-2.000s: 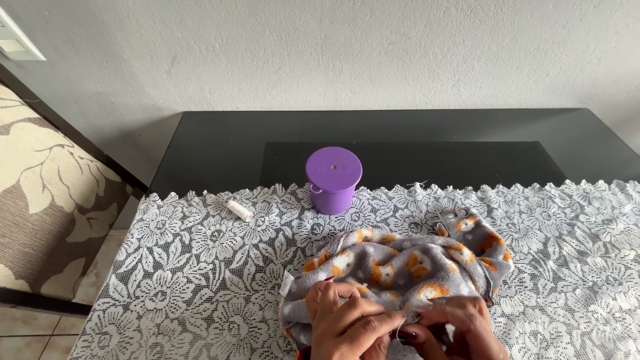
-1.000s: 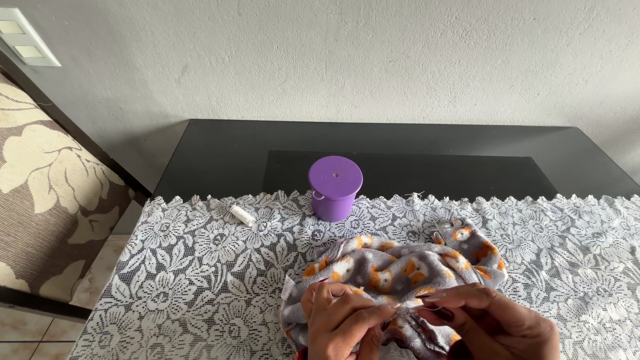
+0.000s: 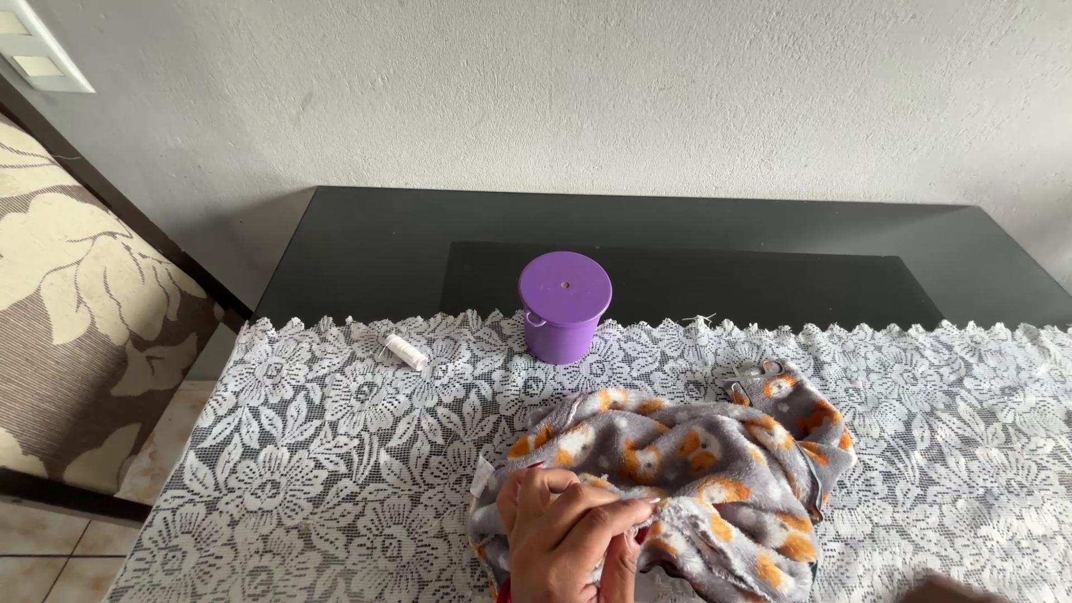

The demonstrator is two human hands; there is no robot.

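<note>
A bunched grey fleece cloth with orange and white patterns (image 3: pixel 712 469) lies on the lace tablecloth. My left hand (image 3: pixel 574 532) pinches a fold of this fleece between thumb and forefinger at its near side. Low at the right edge of the fleece, my right hand (image 3: pixel 942 589) shows only as a dark blur at the bottom of the view, apart from the cloth; its fingers and anything in them cannot be made out. A small metal piece (image 3: pixel 758 368) rests at the fleece's upper right corner. Beyond the fleece stands a purple lidded container (image 3: pixel 564 310), and left of it lies a spool of white thread (image 3: pixel 406 352).
White lace tablecloth (image 3: pixel 293 469) covers the near part of a black table (image 3: pixel 385 226) that stands against a grey wall. At the left are a seat with leaf-patterned upholstery (image 3: pixel 75 310) and a wall switch plate (image 3: pixel 42 54).
My right hand has moved away from the fleece, down and to the right, mostly out of view. My left hand has stayed on the fleece.
</note>
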